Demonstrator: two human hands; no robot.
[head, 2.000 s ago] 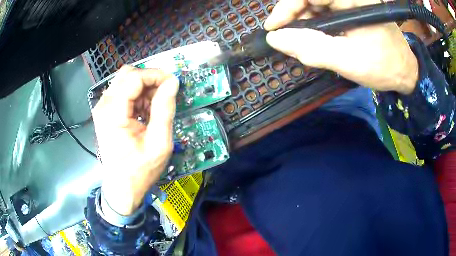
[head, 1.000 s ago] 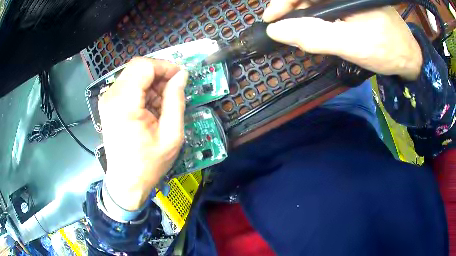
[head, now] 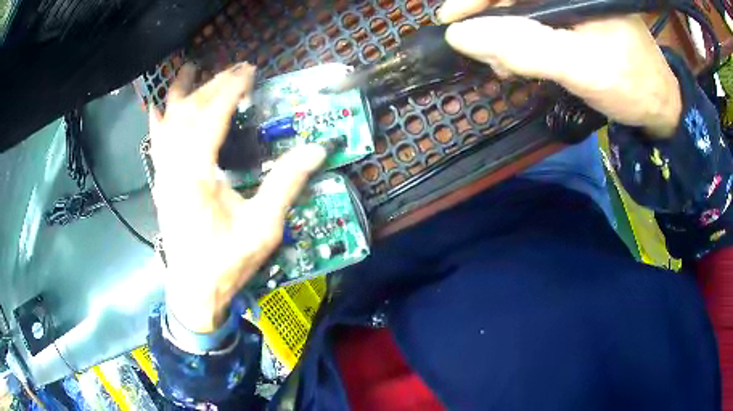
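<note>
Two green circuit boards sit in housing halves side by side on the perforated mat: the upper board (head: 341,120) and the lower board (head: 317,221). My right hand (head: 579,68) holds the soldering iron (head: 442,56) by its black handle; the blurred tip is at the upper board's top edge. My left hand (head: 213,189) is spread over the left part of both housings, thumb and fingers apart, the thumb over the upper board's lower edge. A blue capacitor (head: 277,130) shows between thumb and fingers. No solder wire can be made out.
The perforated mat (head: 466,112) lies in an orange tray (head: 458,191). A black hood (head: 96,64) covers the upper left. Black cords (head: 76,207) lie on the green-grey bench (head: 96,265). A coiled cord (head: 565,120) is on the tray's right. A yellow basket (head: 289,317) is below the bench edge.
My left hand has opened from a pinch, thumb and fingers spreading apart over the upper board. The iron's tip has moved slightly up and back from the board's parts.
</note>
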